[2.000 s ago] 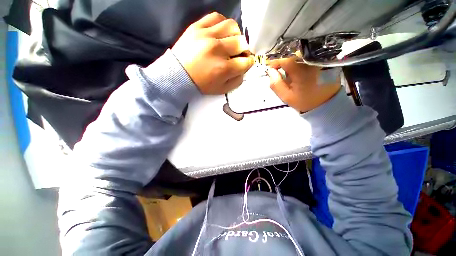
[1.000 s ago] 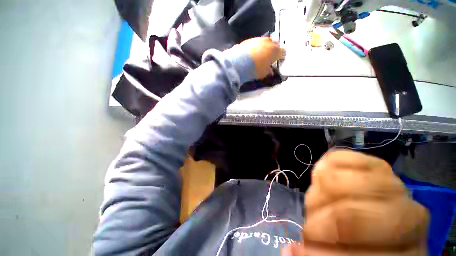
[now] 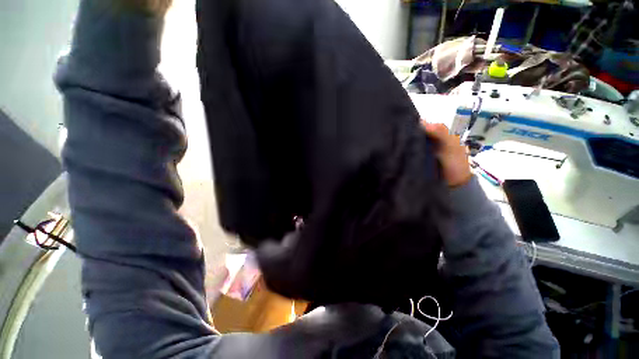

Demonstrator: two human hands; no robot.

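Note:
A large black garment [image 3: 315, 154] hangs raised in front of me and fills the middle of the view, partly blurred. My right hand [image 3: 452, 156] grips its right edge, with the fingertips partly hidden by the cloth. My left hand [image 3: 150, 5] is raised at the top left and mostly cut off by the picture's edge, so its fingers and any hold on the cloth are not visible. The white sewing machine [image 3: 539, 133] with a blue stripe stands right of the garment. The cloth hides the left part of the table.
A black smartphone [image 3: 531, 210] lies on the white table [image 3: 595, 245], with a pink and blue tool [image 3: 487, 173] beside the machine head. Crumpled patterned cloth [image 3: 539, 70] lies behind the machine. A brown cardboard box [image 3: 245, 312] is low at left. A white cable [image 3: 431, 308] hangs near my chest.
The garment has gone from the table to raised before me. My left hand has moved up to the top edge. My right hand has moved from low right onto the garment. The view has tilted up.

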